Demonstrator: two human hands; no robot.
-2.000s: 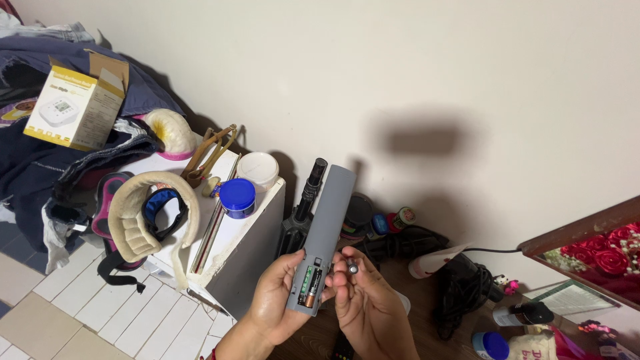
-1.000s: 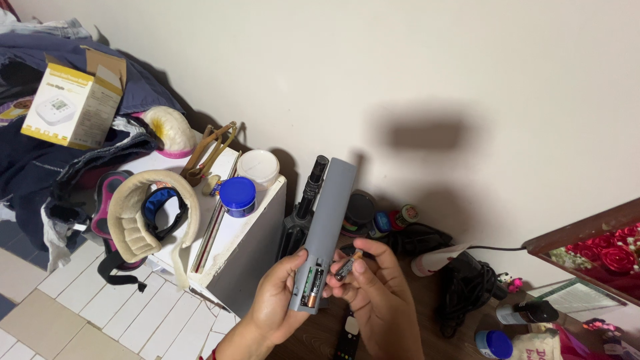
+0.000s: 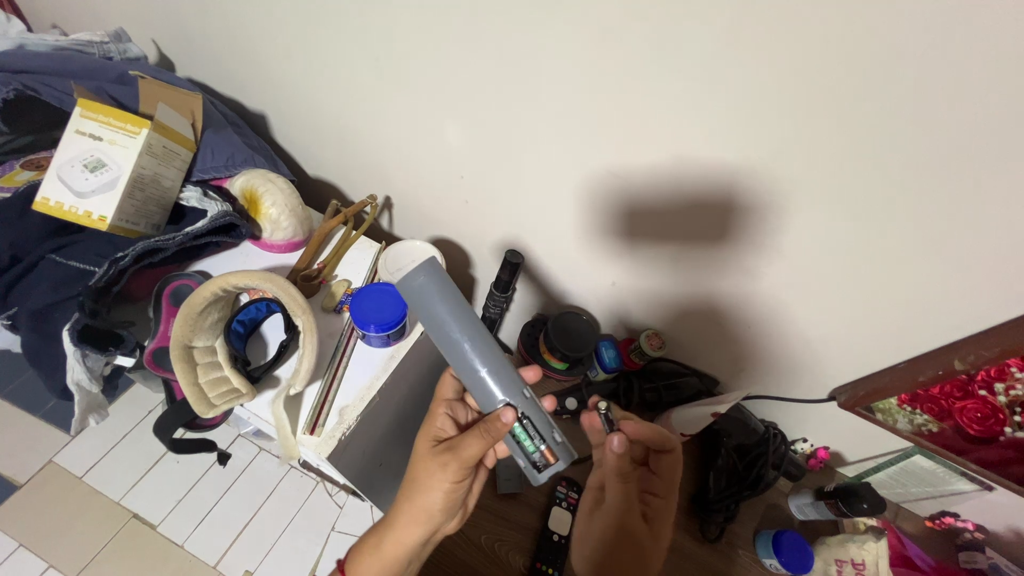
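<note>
My left hand (image 3: pixel 460 440) grips a long grey remote control (image 3: pixel 480 360), its back turned up and its lower end toward my right hand. The battery compartment lies uncovered, and at least one battery (image 3: pixel 544 454) with a copper-coloured end sits in it. Just right of the remote, my right hand (image 3: pixel 632 472) pinches a small cylindrical battery (image 3: pixel 606 416) between thumb and fingers, apart from the compartment. Below the hands, a black remote control (image 3: pixel 558 520) lies on the dark wooden surface.
A white cabinet top (image 3: pixel 240 256) at left holds a beige neck brace (image 3: pixel 196 352), a blue-lidded jar (image 3: pixel 378 314) and a wooden slingshot-like object. An opened cardboard box (image 3: pixel 120 168) rests on clothes. Coiled black cables (image 3: pixel 736 472), jars and a framed flower picture (image 3: pixel 952 400) are at right.
The grey remote has tilted, its far end swinging left over the cabinet's edge. My right hand still holds a battery, now turned differently between the fingers. More of the black remote shows below.
</note>
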